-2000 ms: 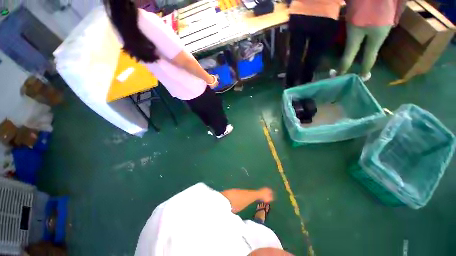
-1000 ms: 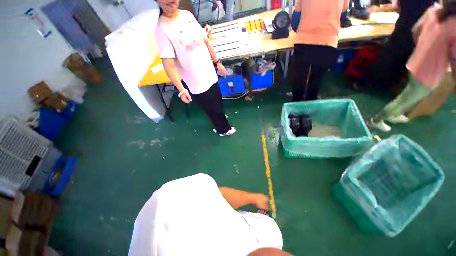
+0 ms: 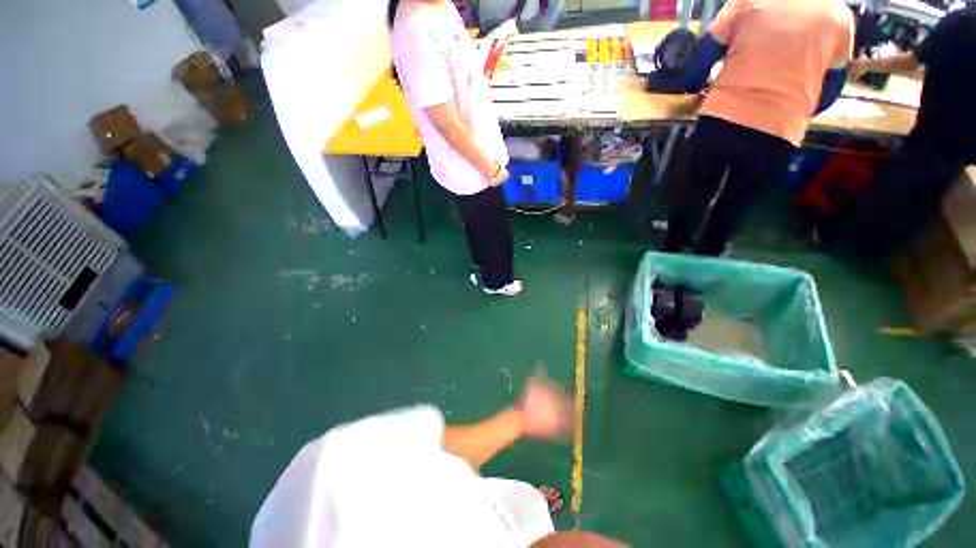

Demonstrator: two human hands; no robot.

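Note:
My left hand [image 3: 548, 409] is low in the middle, reaching out from a white sleeve. It is blurred, with fingers seemingly apart and nothing visible in it. My right hand is not in view; a skin-coloured patch at the bottom edge is too cut off to identify. To the right, a green crate [image 3: 731, 387] with a clear liner stands on the floor and holds black parts [image 3: 676, 310]. A second lined green crate [image 3: 773, 471] stands tilted in view at the lower right. My hand touches neither crate.
A person [image 3: 458, 128] in pink stands by the yellow table [image 3: 369, 134] and large white sheet [image 3: 310, 107]. A person [image 3: 776, 75] in orange and another in dark clothes are at the workbench [image 3: 653, 105]. Blue bins [image 3: 532, 182] sit below; cartons [image 3: 64, 407] stand left.
The view has shifted, and the crates appear lower. The person in pink beside the yellow table has turned toward the bench. The other person in pink at the right is out of view. My left hand has swung up.

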